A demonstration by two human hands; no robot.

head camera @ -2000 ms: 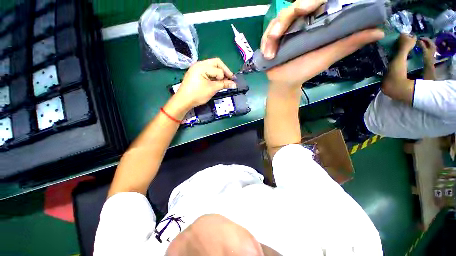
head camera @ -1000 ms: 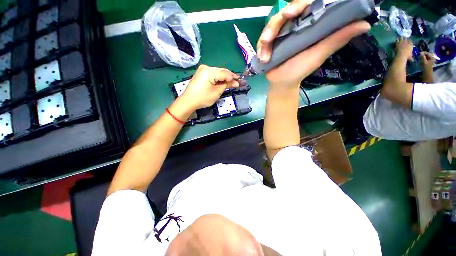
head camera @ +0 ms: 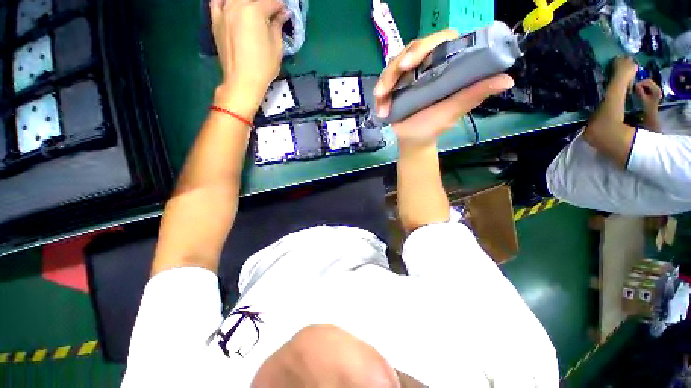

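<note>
My right hand (head camera: 424, 114) holds the thick grey electric screwdriver (head camera: 462, 72), with its narrow end down at the right side of the modules. Several modules (head camera: 275, 142), each with a white dotted plate beside a black square, lie in two rows on the green bench. My left hand (head camera: 250, 38) is at the clear plastic bag (head camera: 297, 26) near the top edge. Its fingertips are partly cut off or hidden, so whether it holds anything cannot be told. The white glue tube (head camera: 387, 32) with purple-red print lies behind the modules.
A black parts tray (head camera: 121, 129) with modules stands at left on a stack. A green box (head camera: 457, 15), a yellow item (head camera: 542, 14) and a black heap (head camera: 557, 68) are at right. Another person (head camera: 606, 167) sits at far right. An open cardboard box (head camera: 492, 220) is below the bench.
My left hand has moved from the modules up to the plastic bag, uncovering the modules. My right hand and the screwdriver have shifted slightly. The view has shifted, showing more of the green box.
</note>
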